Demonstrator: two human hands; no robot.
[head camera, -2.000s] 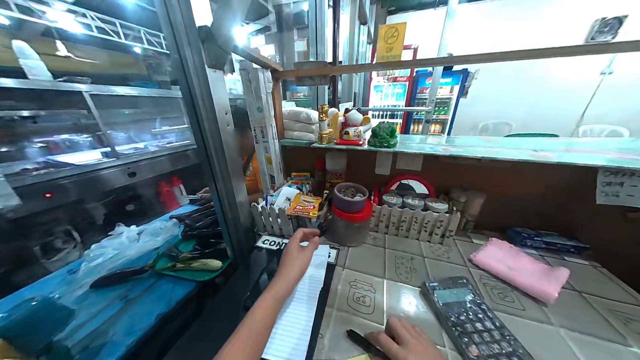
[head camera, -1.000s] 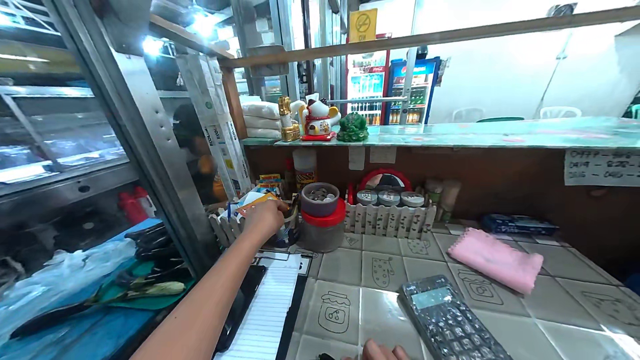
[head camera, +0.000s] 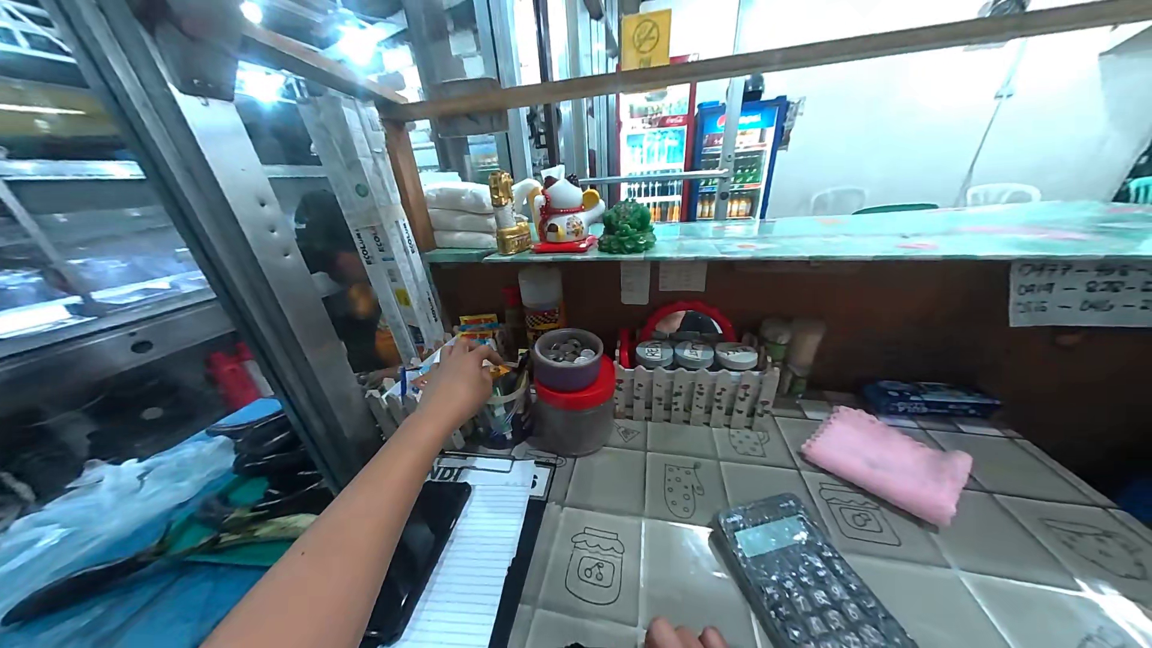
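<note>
My left hand (head camera: 459, 382) reaches over the left picket-style holder, beside a clear cup of pens (head camera: 504, 414); its fingertips are among small packets, and whether they grip anything cannot be told. My right hand (head camera: 681, 635) shows only as fingertips at the bottom edge, next to a small dark tip of something. Between them lies a lined paper pad (head camera: 477, 558) on a black clipboard, with a black phone (head camera: 418, 558) along its left side. A calculator (head camera: 810, 576) rests on the tiled counter. Right of the pen cup, a bowl of coins (head camera: 568, 349) sits on a red-lidded jar (head camera: 576, 423).
A picket-style holder (head camera: 688, 396) contains several lidded jars and a red-rimmed mirror. A pink cloth (head camera: 886, 463) and a dark blue packet (head camera: 931, 399) lie at right. A lucky cat figurine (head camera: 564, 211) stands on the ledge. A metal-framed glass case (head camera: 288, 270) borders the left side.
My left hand has moved from above the clipboard to the packets behind the pen cup. My right hand, which was beside a dark pen, is now mostly out of view. The view has shifted.
</note>
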